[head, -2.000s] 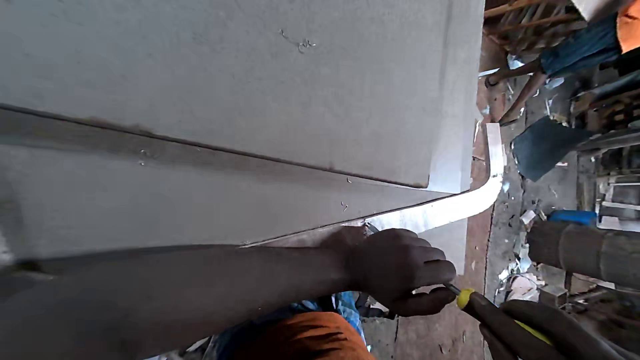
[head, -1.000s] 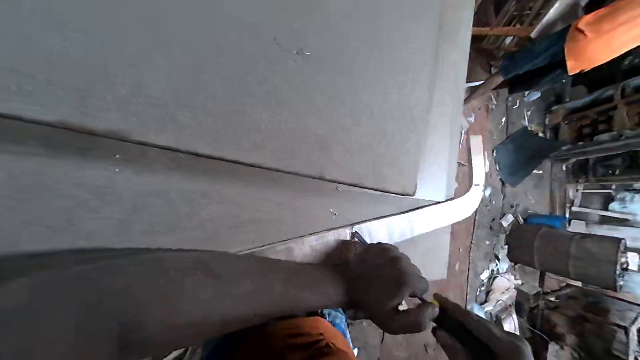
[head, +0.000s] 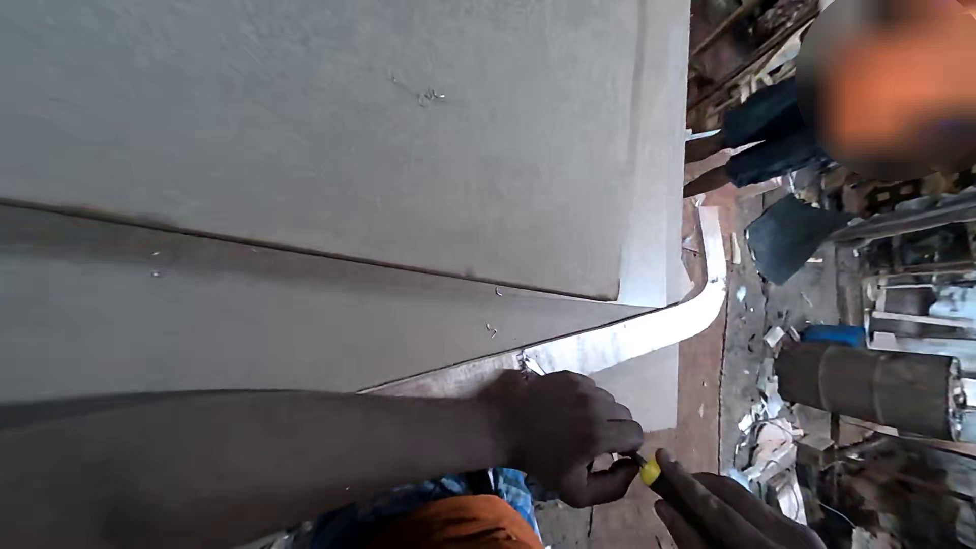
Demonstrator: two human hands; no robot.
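Observation:
My left hand [head: 576, 435] lies over the bright metal strip [head: 656, 335] at the edge of a large grey sheet [head: 366, 168]. Its curled fingers close around the thin shaft of a hand tool with a yellow and black handle [head: 650, 469]. A metal tip [head: 530, 364] shows at the strip on the far side of this hand; whether it belongs to the same tool is hidden. At the lower right, my right hand [head: 717, 507] grips the handle. The strip bends upward at its right end.
Small metal shavings [head: 431, 95] lie on the sheet. Right of it are a brown floor board [head: 701, 396], a dark flat piece [head: 793, 236], a rusty drum [head: 869, 381], a blue object [head: 835, 334] and scattered scraps [head: 770, 450]. Another person [head: 770, 130] is at the upper right.
The view has shifted a little. My left hand stays by the same part of the strip, and my right hand stays at the tool's handle.

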